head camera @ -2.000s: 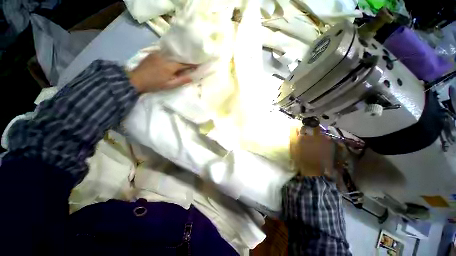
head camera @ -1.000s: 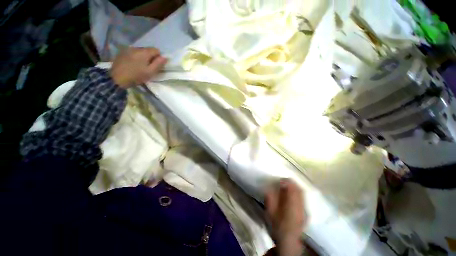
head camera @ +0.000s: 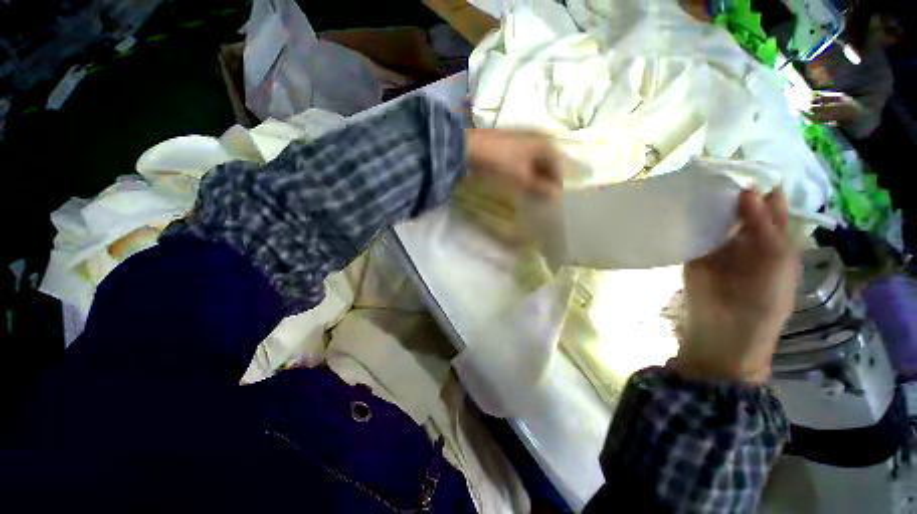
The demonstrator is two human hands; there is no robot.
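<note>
My left hand point(head camera: 518, 166) and my right hand point(head camera: 749, 271) hold a cream fabric piece point(head camera: 638, 221) stretched between them, raised above the table. The fingertips of my right hand are on its right end. My left hand is blurred at its left end. Another pale cloth piece point(head camera: 513, 351) hangs over the table edge below my left hand. A heap of cream garment panels point(head camera: 563, 80) lies behind. The sewing machine point(head camera: 835, 341) is at the right, partly hidden by my right hand and forearm. A bright glow lies on the cloth between my hands.
The white table edge point(head camera: 442, 311) runs diagonally. Cream cloth point(head camera: 392, 346) lies on my lap. A brown box point(head camera: 397, 50) with a crumpled whitish sheet point(head camera: 307, 75) stands beyond the table end. Green scraps point(head camera: 840, 171), a purple cone point(head camera: 895, 311) and another person's hand point(head camera: 837, 108) show at the right.
Both hands have risen from the table edge and moved nearer each other. They now hold a cream piece up between them. The view has shifted, and the machine shows farther right and lower.
</note>
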